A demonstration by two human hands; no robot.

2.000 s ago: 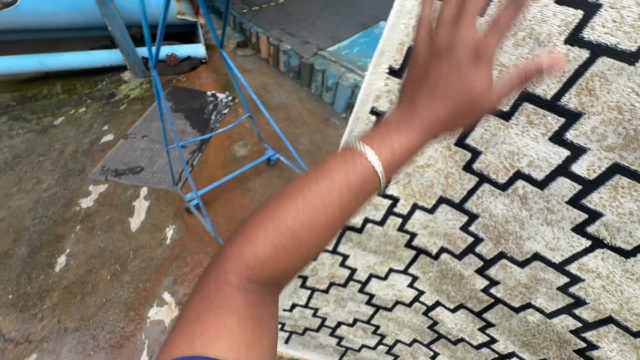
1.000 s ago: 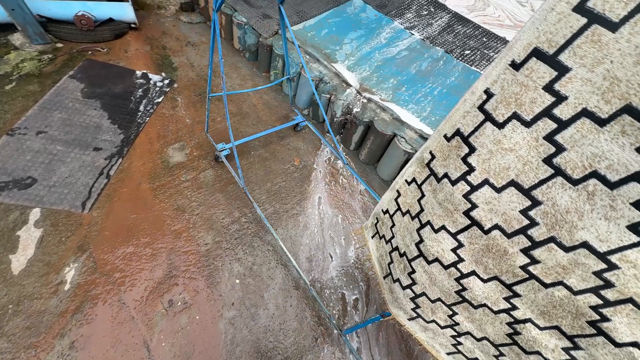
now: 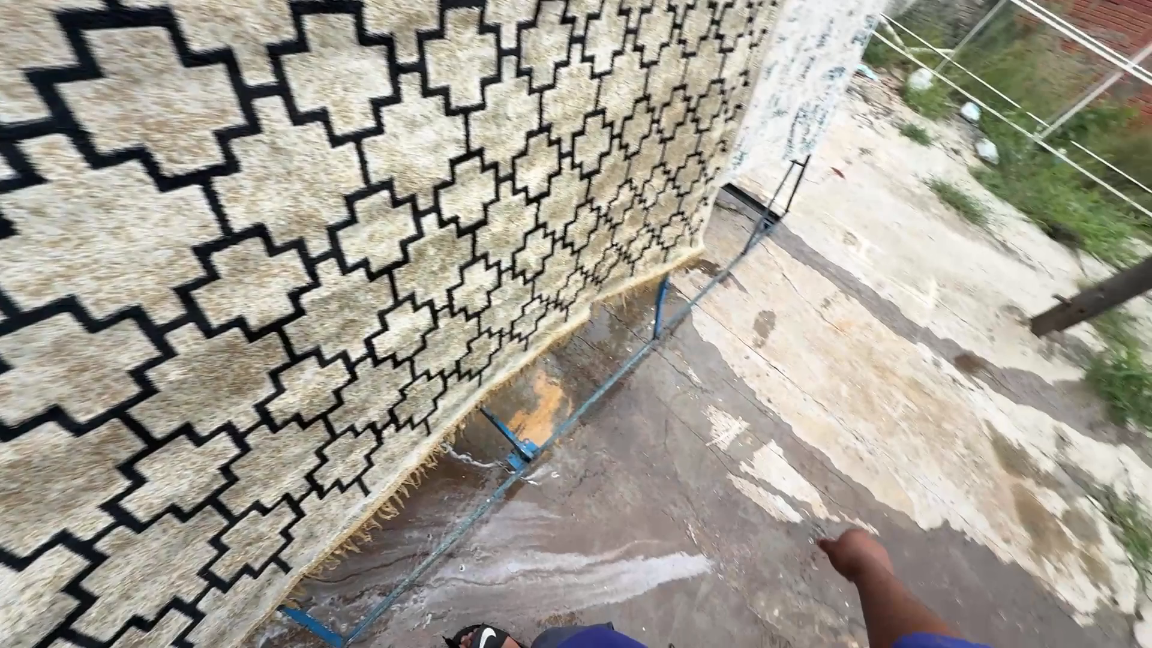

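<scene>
A large cream rug [image 3: 387, 225] with black stepped outlines and a fringed lower edge hangs across the left and middle of the view. My right hand [image 3: 855, 551] is low at the right, over the wet concrete and away from the rug, touching nothing that I can see. Its fingers look curled, but their exact pose is unclear. My left hand is out of view. Below the fringe runs the blue metal base rail [image 3: 589, 402] of a rack, with short cross pieces [image 3: 508, 432] reaching under the rug.
Wet, patchy concrete [image 3: 648, 504] lies beside the rail, with my sandalled foot [image 3: 486, 637] at the bottom edge. A pale patterned rug [image 3: 796, 81] hangs farther back. At the right are a dark pole [image 3: 1093, 297], grass [image 3: 1053, 198] and white metal bars [image 3: 1080, 103].
My left hand, raised in front of the rug two seconds ago, is out of view. My right hand has come into view low at the right. The view has swung strongly along the rug.
</scene>
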